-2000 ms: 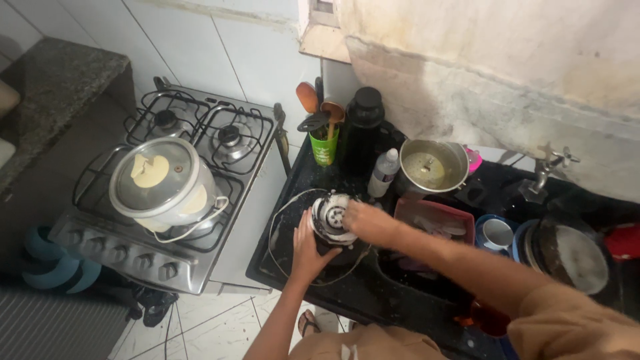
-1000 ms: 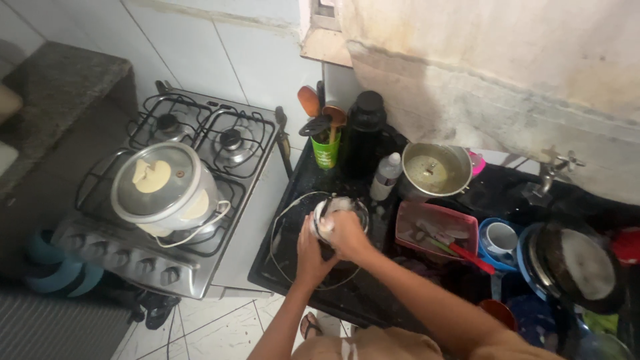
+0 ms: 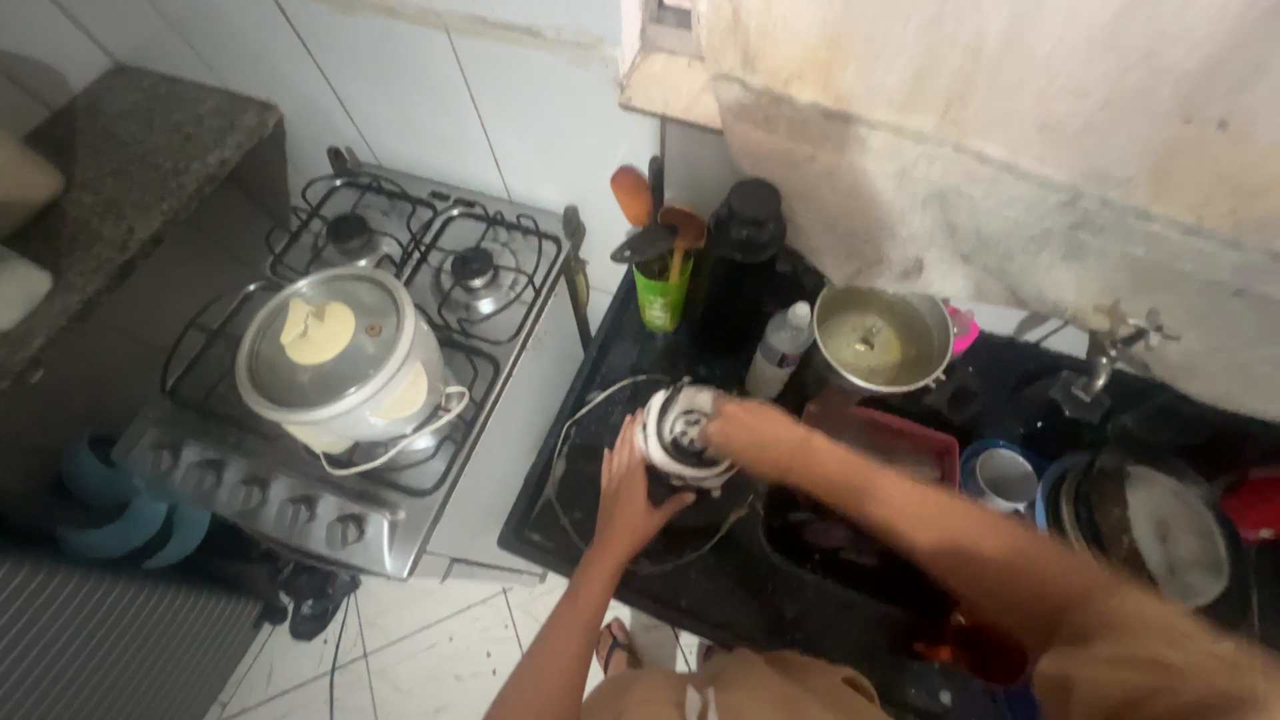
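A round white-and-black appliance base, its ridged dark centre facing up, stands on the black countertop. My left hand lies against its left and lower side, fingers spread along the rim. My right hand is blurred at the right edge of the base, fingers bent; what it holds, if anything, is hidden. A pale cord loops on the counter around the base. Just behind stands a clear plastic bottle with a white cap.
Behind are a green utensil cup, a black flask and a metal pot. A red plastic tub, a white mug and stacked pans sit right. A lidded white cooker stands on the gas stove at left.
My right hand has moved off the middle of the base to its right edge, uncovering the ridged centre. The right forearm now covers part of the red tub. My left hand stays beside the base.
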